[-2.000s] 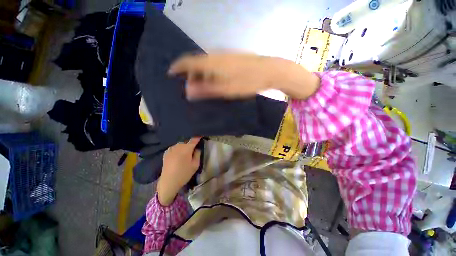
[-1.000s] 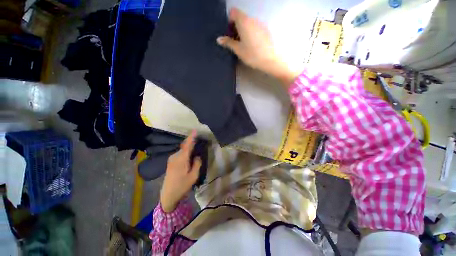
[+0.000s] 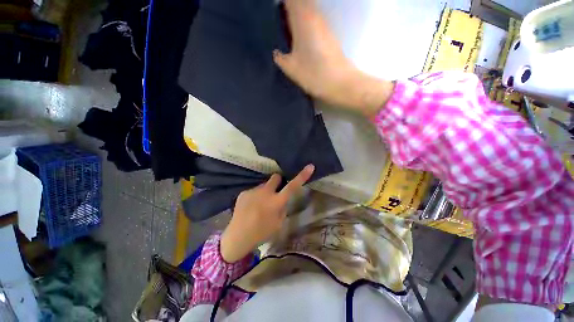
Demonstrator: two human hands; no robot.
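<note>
A dark fabric panel (image 3: 233, 69) lies across the left part of the white table, its pointed lower corner near the table's front edge. My right hand (image 3: 321, 63) rests at the panel's right edge, fingertips cut off by the top of the picture. My left hand (image 3: 258, 214) is at the front edge, its index finger on the panel's lower corner. A small dark sewn part (image 3: 217, 188) with finger-like lobes hangs at the edge, partly under my left hand, which seems to hold it.
The white machine head (image 3: 544, 53) stands at the right, with yellow tape (image 3: 391, 188) on the bed. Black fabric (image 3: 116, 88) hangs at the left beside a blue crate rim (image 3: 146, 82). A blue mesh crate (image 3: 69, 195) stands farther left.
My left hand has moved up and right onto the panel's lower corner. My right hand stays at the panel's right edge. The view has shifted, so the machine head sits farther right.
</note>
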